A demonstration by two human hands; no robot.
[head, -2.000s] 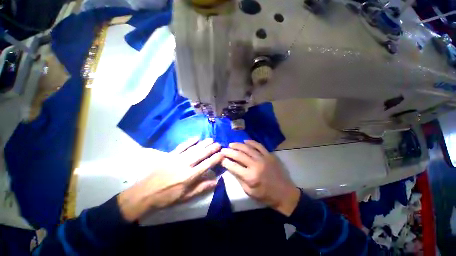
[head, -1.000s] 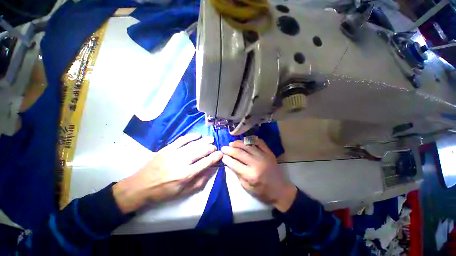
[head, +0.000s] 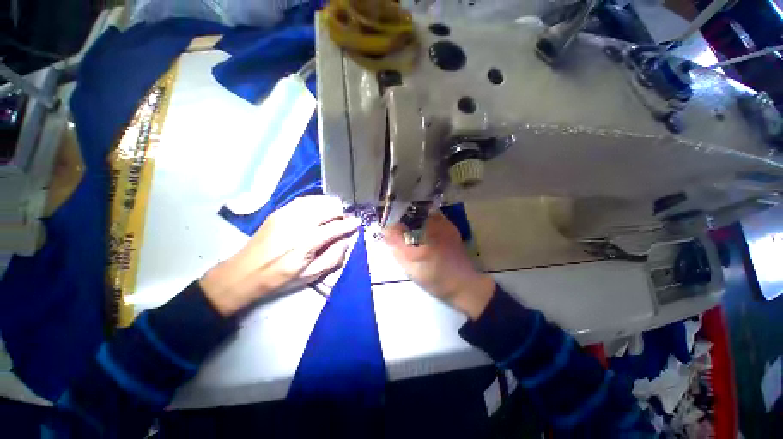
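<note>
Blue fabric (head: 345,330) runs from under the sewing machine's needle area (head: 367,214) as a widening strip over the table's front edge. More of it shows behind the foot, left of the machine head. My left hand (head: 288,244) lies left of the needle, palm down, its fingertips at the fabric by the presser foot. My right hand (head: 436,257) is just right of the needle, fingers bent and partly hidden behind small metal machine parts. Whether either hand grips the fabric is unclear in the glare.
A white strip (head: 273,146) lies left of the machine head. Yellow tape (head: 133,184) runs along the white board (head: 189,171). Dark blue cut pieces (head: 43,291) lie at the far left. A red basket (head: 719,373) with scraps stands at lower right. Yellow-tan thread (head: 369,30) sits on the machine.
Both hands have moved up to the needle area and slightly apart. More of the blue strip now shows between them and the front edge. The camera view has shifted a little.
</note>
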